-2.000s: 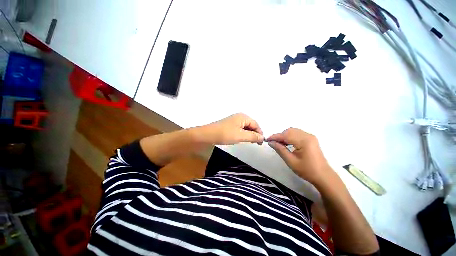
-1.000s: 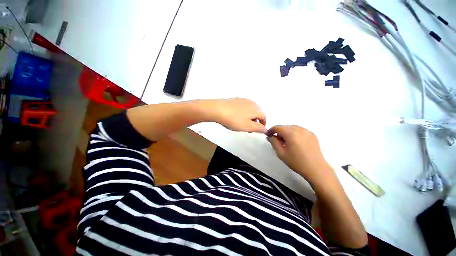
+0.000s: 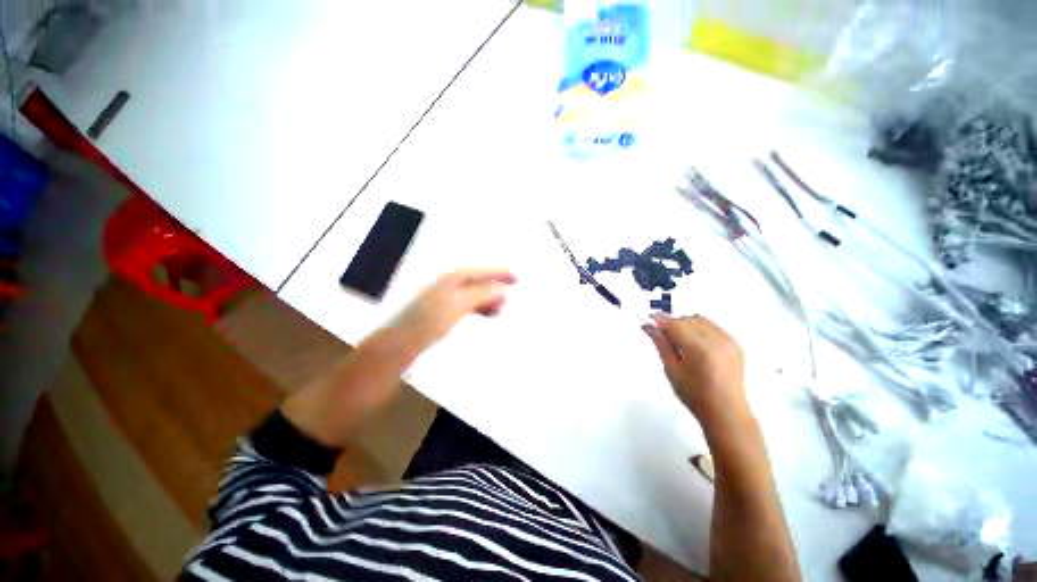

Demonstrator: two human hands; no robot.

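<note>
My right hand (image 3: 703,355) grips a thin white cable (image 3: 635,312) between thumb and fingers. The cable has a short black band (image 3: 607,294), and its dark, thin wire ends (image 3: 562,242) point up and left. The banded end lies over or beside a loose pile of small black tape pieces (image 3: 656,269); whether it touches them I cannot tell. My left hand (image 3: 469,298) is apart from the cable, to its left, slightly blurred and holding nothing visible.
A smartphone (image 3: 383,250) lies at left. A blue-white printed package (image 3: 605,80) is at the top. Untaped cables (image 3: 751,244), two banded cables (image 3: 839,240) and white connectors (image 3: 847,489) lie at right, before a grey harness heap (image 3: 984,182) and clear plastic bag (image 3: 950,500). My right forearm partly hides a beige strip.
My hands have separated, left hand to the left, right hand holding the cable with its black band now visible. The view has shifted, showing the package and harness heap.
</note>
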